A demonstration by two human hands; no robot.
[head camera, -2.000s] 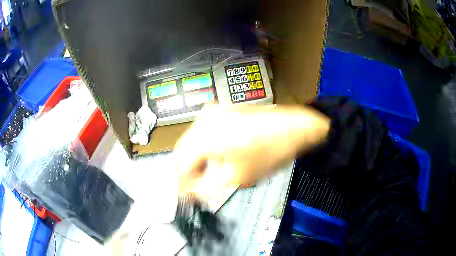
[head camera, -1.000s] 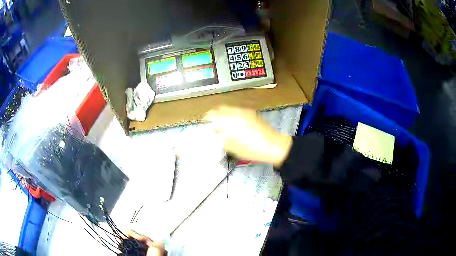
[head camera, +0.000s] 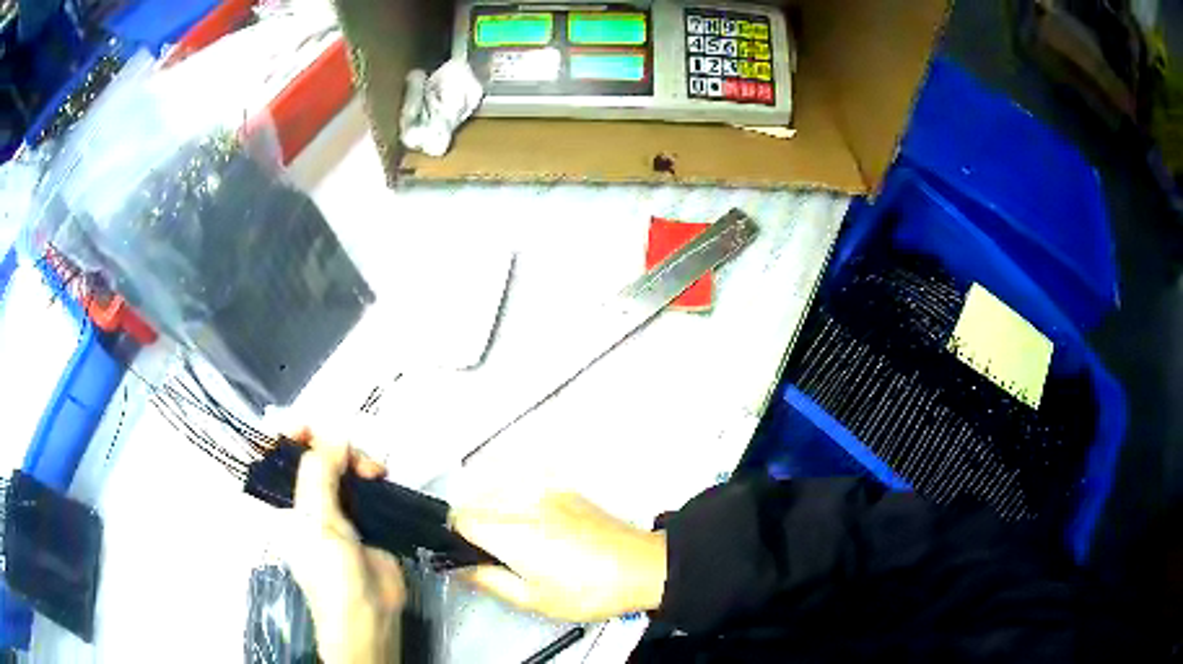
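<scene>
A bundle of black rods lies across both hands near the bottom centre, with thin black wire leads fanning out to the left. My left hand is wrapped around the bundle. My right hand holds the bundle's right end. A clear plastic bag shows at the bottom edge beside my left hand; its contents are partly hidden. A single black rod lies at the bottom edge, below my right hand.
A counting scale sits in an open cardboard box. A steel ruler overlaps a red card. Filled bags stand left. A blue bin of black rods with a yellowish note is right.
The view has tilted down, so the scale sits higher. My right hand has moved down from the ruler area to the bundle in my left hand, uncovering the red card and ruler end.
</scene>
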